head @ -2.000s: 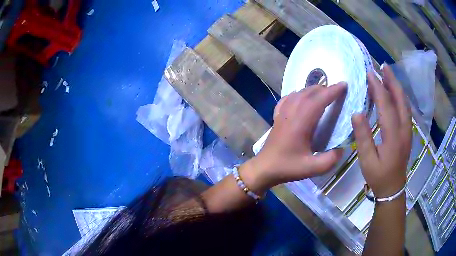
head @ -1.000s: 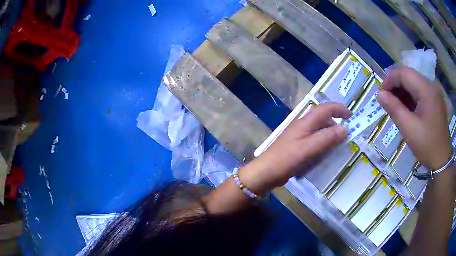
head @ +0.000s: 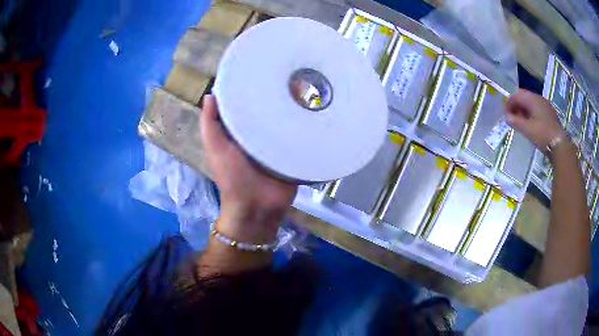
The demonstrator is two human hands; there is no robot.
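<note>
My left hand holds the large white tape roll from its lower left side, over the left part of the cell tray. My right hand is at a cell in the back row, its fingertips closed at the upper end of a printed white tape piece. Whether it still grips the piece cannot be told. Other back-row cells bear printed white strips. Front-row cells are plain silver-grey with yellow tape patches. The roll hides the tray's left end.
The tray lies on a wooden pallet. Another tray of cells is at the right edge. Crumpled film lies by the pallet's left side, more film behind the tray. A red plastic object stands at the far left.
My left hand has taken hold of the roll, out of view a second ago. My right hand has moved along the back row; the tape piece is now over a cell. The view has shifted.
</note>
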